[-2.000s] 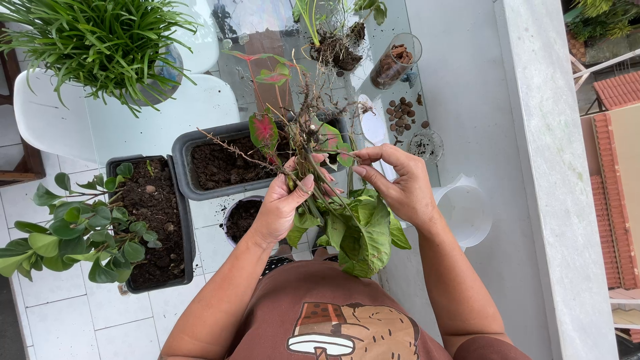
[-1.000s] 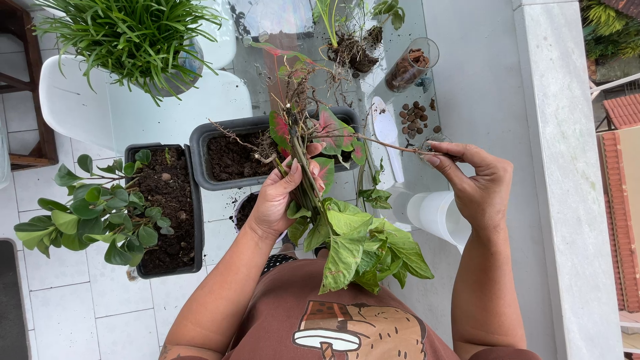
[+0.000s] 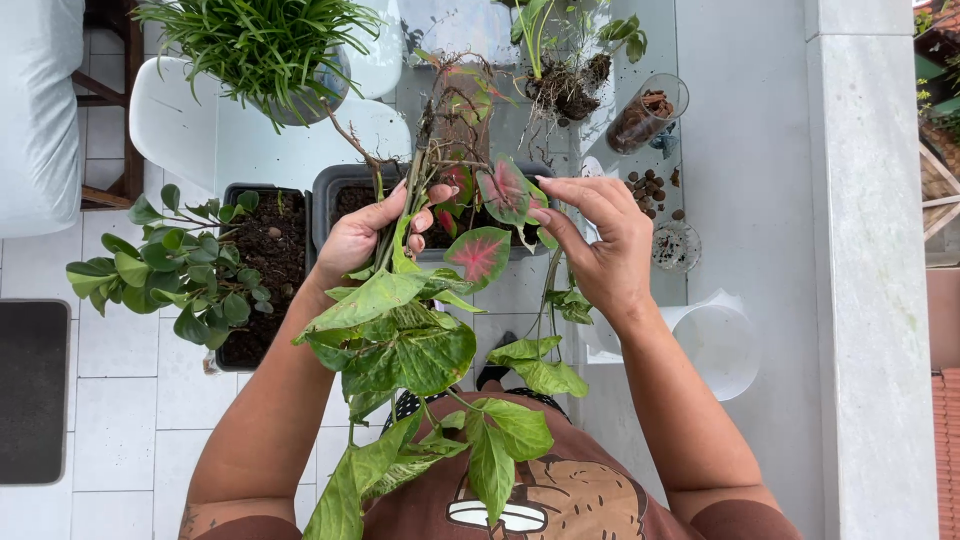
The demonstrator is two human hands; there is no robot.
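Note:
My left hand (image 3: 382,229) is closed around a bundle of green stems, with bare roots (image 3: 457,97) rising above it and broad green leaves (image 3: 405,337) hanging below. The thumb and fingers of my right hand (image 3: 592,232) are at the edge of a pink-centred caladium leaf (image 3: 506,191); whether they pinch it cannot be told. A stem with green leaves (image 3: 544,367) hangs below my right hand. Behind both hands, a dark rectangular planter (image 3: 326,195) holds soil and is partly hidden by them.
A soil-filled planter with a leafy plant (image 3: 202,270) is at left, a potted grassy plant (image 3: 255,45) at upper left. Uprooted plants (image 3: 566,86), a glass of bark chips (image 3: 649,112), clay pebbles (image 3: 646,187), a small glass dish (image 3: 676,246) and a white container (image 3: 716,345) are at right.
My right hand has moved from the outstretched end of a thin root to the caladium leaf. My left hand still holds the bundle, whose leaves now hang lower over the shirt.

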